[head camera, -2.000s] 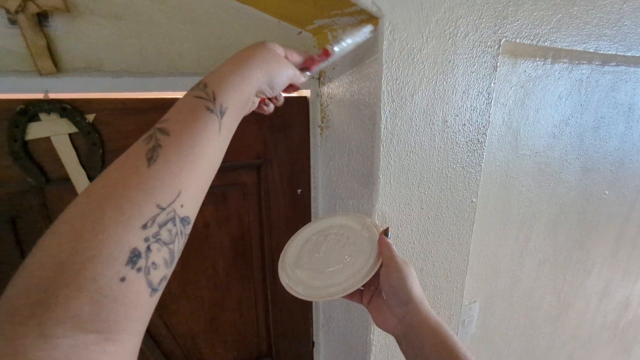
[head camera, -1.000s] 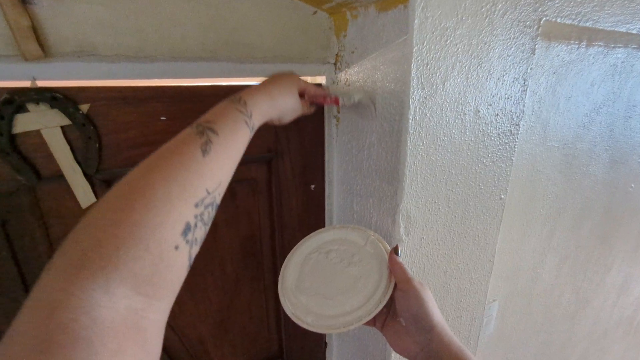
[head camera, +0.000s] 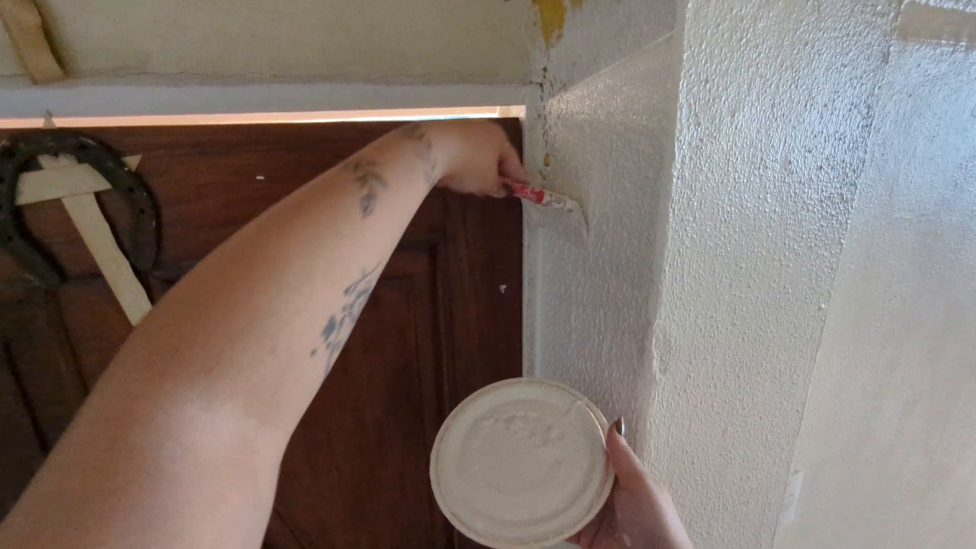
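Note:
My left hand (head camera: 480, 164) reaches in from the left at the end of a tattooed forearm. It grips the red handle of a paintbrush (head camera: 545, 198), whose pale, paint-coated end lies against the textured white wall (head camera: 610, 282) beside the door frame. Lower down, my right hand (head camera: 640, 496) holds a round off-white lid or shallow tub (head camera: 522, 465) by its right edge, thumb at the rim and the other fingers mostly hidden beneath. White paint or paste covers its face.
A dark wooden door (head camera: 366, 335) stands behind my left arm, with a horseshoe (head camera: 141, 206) and pale wooden strips (head camera: 107, 244) on it. Yellow paint (head camera: 550, 19) shows at the top of the corner. A wall edge (head camera: 663, 305) juts out at the right.
My left hand and the brush have come down the wall from near the yellow patch at the top. The view has shifted somewhat. My right hand still holds the round lid or tub.

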